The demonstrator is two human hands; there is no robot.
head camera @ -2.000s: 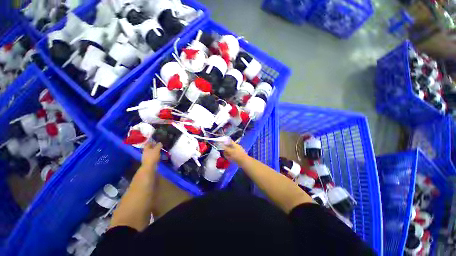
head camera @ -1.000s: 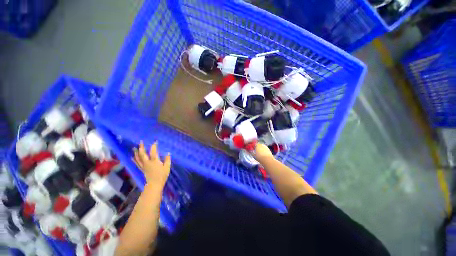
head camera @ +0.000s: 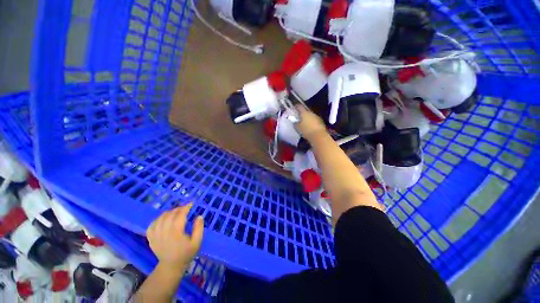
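In the blue turnover crate (head camera: 237, 245), white and black camera units with red ends lie loose, mostly to the right and far side. My right hand (head camera: 308, 124) is down inside the crate, with its fingers closed around a thin white pigtail cable (head camera: 288, 102) beside a small red-ended camera unit (head camera: 259, 99). That unit lies tilted on the brown cardboard liner (head camera: 207, 83). The fingertips are partly hidden and blurred. My left hand (head camera: 174, 235) is empty, with thumb and fingers apart, over the crate's near left rim.
Another blue crate full of red, white and black units (head camera: 44, 242) stands at the lower left, against the near crate. Grey floor (head camera: 503, 260) shows at the lower right. A dark blue crate edge (head camera: 529, 281) is at the far lower right.
My view has turned from the full crate to this partly filled one and moved closer. My right hand has reached deeper into the units. My left hand has left the full crate's edge.
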